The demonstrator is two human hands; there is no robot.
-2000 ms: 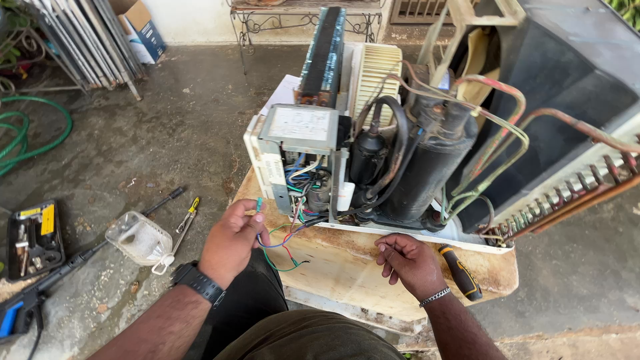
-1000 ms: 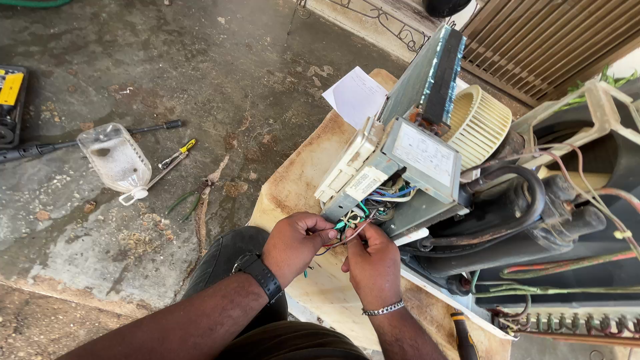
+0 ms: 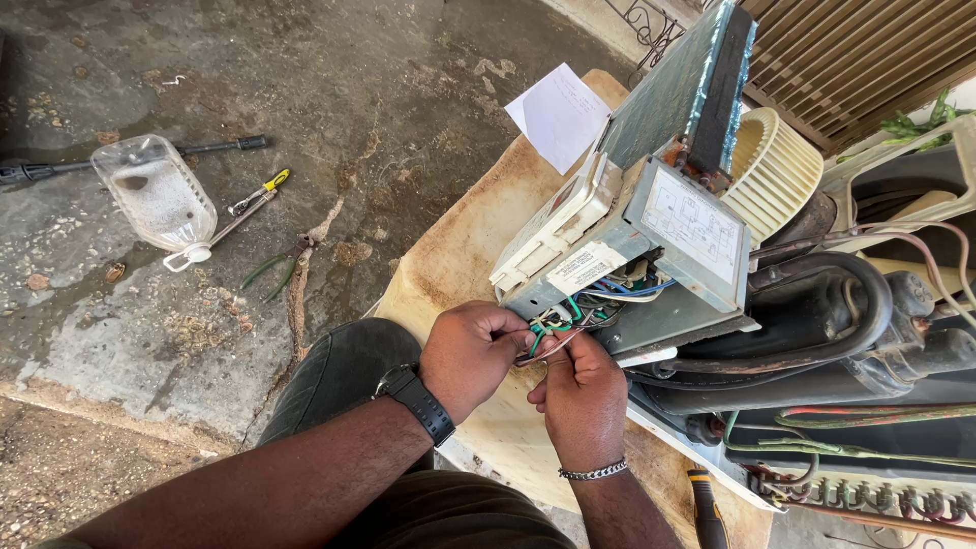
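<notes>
My left hand (image 3: 476,358), with a black watch at the wrist, pinches thin wires at the lower edge of a metal electrical control box (image 3: 610,252). Close beside it, my right hand (image 3: 583,393) grips the same bundle of green, brown and white wires (image 3: 545,339) between thumb and fingers. Blue and white wires (image 3: 629,290) run inside the open side of the box. A plate with a wiring diagram (image 3: 695,219) faces up on top. The box belongs to an opened air conditioner unit, with a cream blower wheel (image 3: 774,171) and a black compressor (image 3: 785,313) behind.
A worn board (image 3: 450,259) carries the unit, a paper sheet (image 3: 560,114) and a screwdriver (image 3: 707,511). On the concrete floor lie a plastic jug (image 3: 156,194), a ratchet wrench (image 3: 259,192), green-handled pliers (image 3: 284,263) and a black wand (image 3: 221,146). Condenser coils (image 3: 877,496) stand at lower right.
Two seconds ago my hands were apart, the left holding wires beside the box. They have since come together at the wires by the box's lower edge. The view has turned noticeably.
</notes>
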